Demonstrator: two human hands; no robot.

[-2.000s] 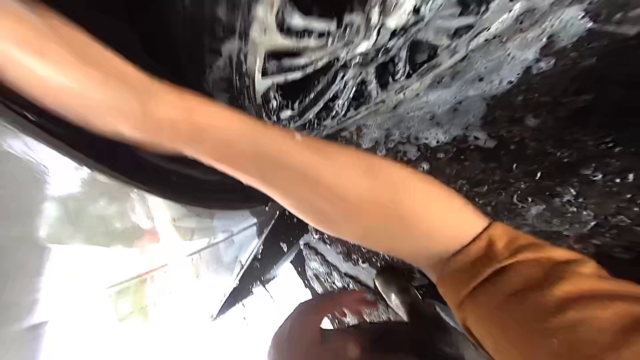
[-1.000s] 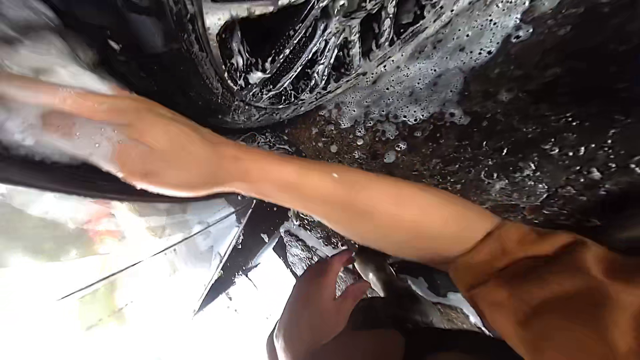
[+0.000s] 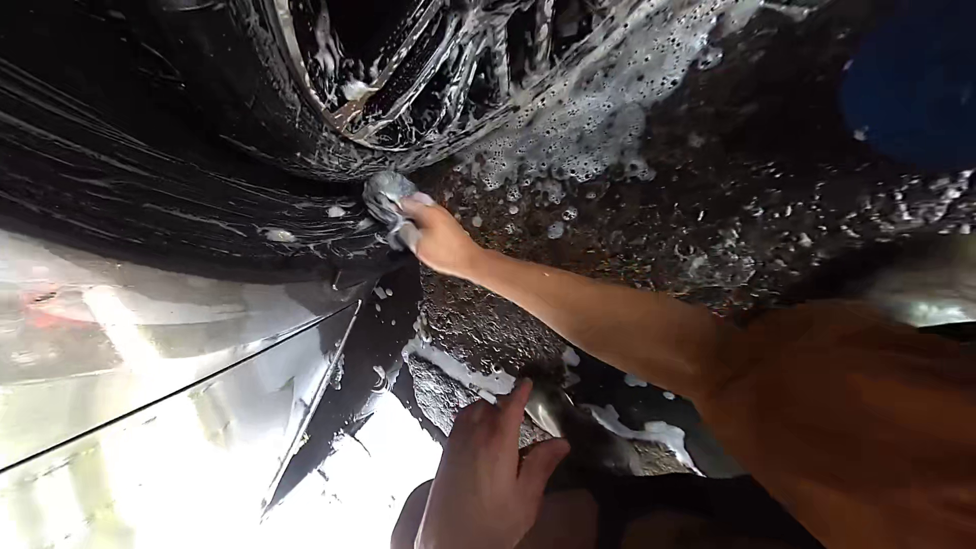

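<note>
My right hand [image 3: 441, 235] is shut on a soapy, greyish wash cloth or sponge [image 3: 387, 197]. It presses this against the lower end of a car's black wheel arch [image 3: 229, 217], close beside the foam-streaked tire [image 3: 236, 99]. Above the hand are the wheel's spokes [image 3: 427, 69], coated in suds. My left hand [image 3: 488, 473] is low in the view, in front of my dark-clothed leg, with thumb and fingers apart and nothing seen in it. A brown sleeve covers my right upper arm.
The shiny, pale car body [image 3: 152, 343] fills the lower left, with a panel seam across it. Wet, dark ground [image 3: 610, 229] with foam [image 3: 579, 130] lies right of the wheel. A blue rounded object [image 3: 915, 84] is at the upper right.
My right hand has moved from the far left of the view, along the wheel arch, to its lower end near the ground. My left hand remains low in the view.
</note>
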